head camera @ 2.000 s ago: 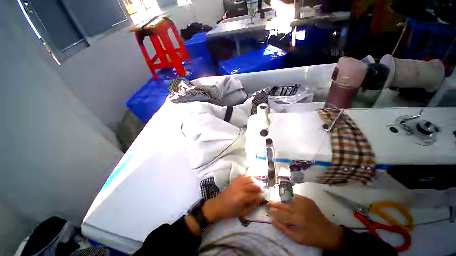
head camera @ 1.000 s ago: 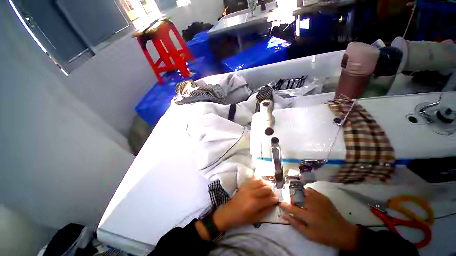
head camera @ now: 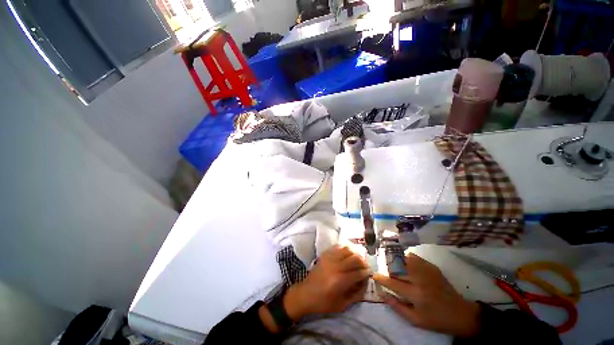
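Note:
My left hand (head camera: 338, 277) is at the needle area of the white sewing machine (head camera: 404, 182), left of the presser foot, with its fingertips pinched together. What they pinch is too small and glaring to tell. My right hand (head camera: 427, 293) lies just right of the foot, fingers pointing left, fingertips close to the left ones at the brightly lit foot. Pale grey-white fabric (head camera: 286, 185) is bunched left of and behind the needle, with a dark strip across it. A checked black-and-white piece (head camera: 291, 264) lies beside my left hand.
Scissors (head camera: 538, 300) with orange-red and yellow handles lie right of my right hand. Brown plaid cloth (head camera: 486, 195) drapes over the machine arm. A pink bottle (head camera: 473, 98) and a thread spool (head camera: 572, 75) stand behind it. A red stool (head camera: 217, 67) is at the back left.
The camera view has shifted slightly. My hands have stayed close together at the presser foot, and the fabric looks nearly the same.

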